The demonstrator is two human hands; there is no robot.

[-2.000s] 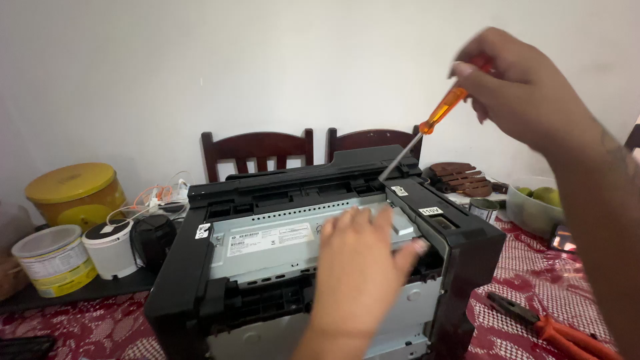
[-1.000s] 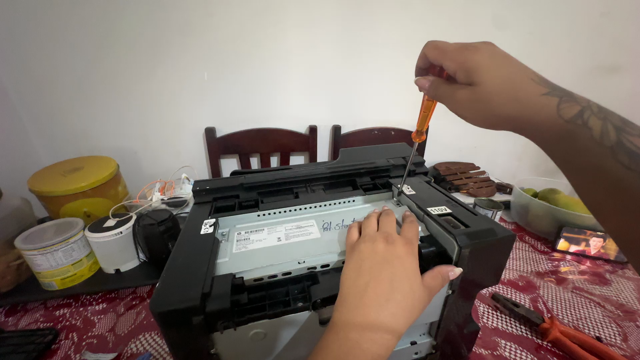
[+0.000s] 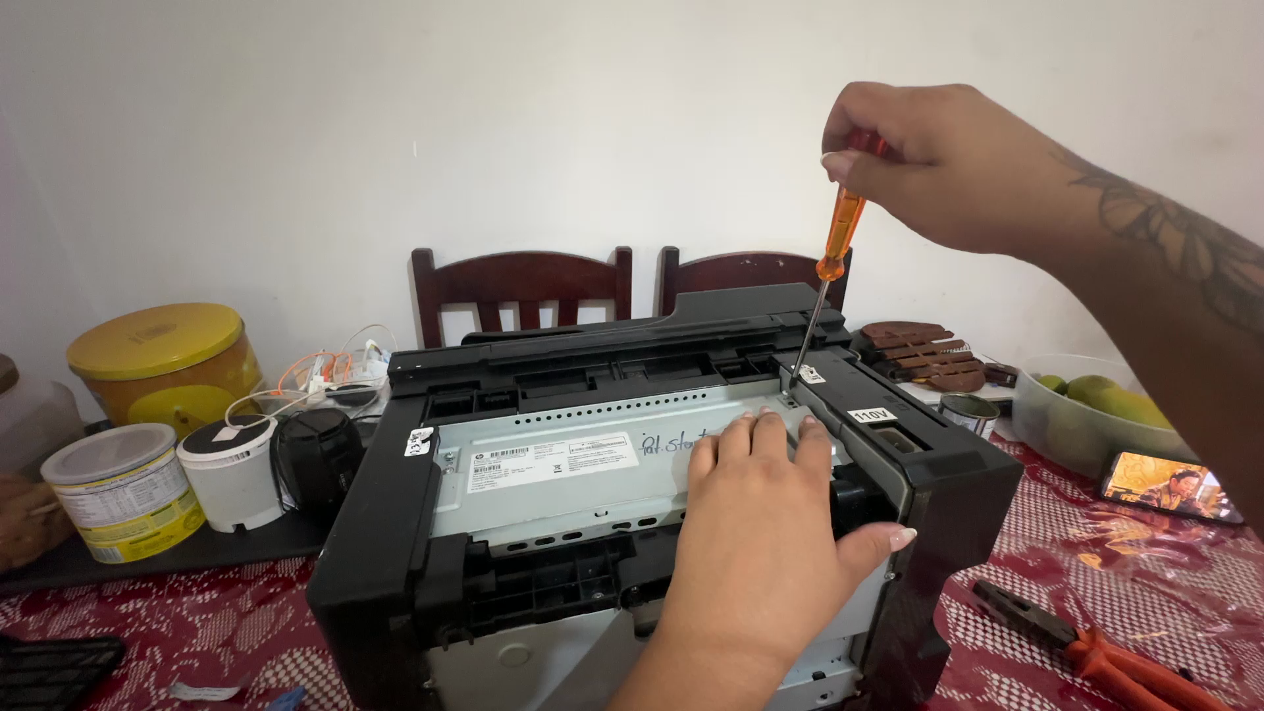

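Observation:
A black printer [image 3: 948,494] lies with its metal panel [image 3: 553,415] facing up; the panel bears a label and handwriting. My right hand [image 3: 918,163] grips the top of a screwdriver with an orange translucent handle [image 3: 842,222]. The screwdriver stands nearly upright, its shaft leaning slightly, and its tip is down at the panel's upper right corner. Whether the tip sits in a screw I cannot tell. My left hand [image 3: 760,523] rests flat on the right part of the panel, fingers a little apart, thumb out toward the printer's right side, holding nothing.
Red-handled pliers [image 3: 1096,652] lie on the patterned tablecloth at right, near a phone [image 3: 1170,486] and a plastic bowl of green fruit [image 3: 1066,439]. Containers with yellow parts [image 3: 158,341] and a white cylindrical device [image 3: 232,474] stand at left. Wooden chairs [image 3: 523,267] are behind.
The screwdriver has gone from a strong slant to nearly upright, its tip staying around the panel's upper right corner. My left hand stays on the panel.

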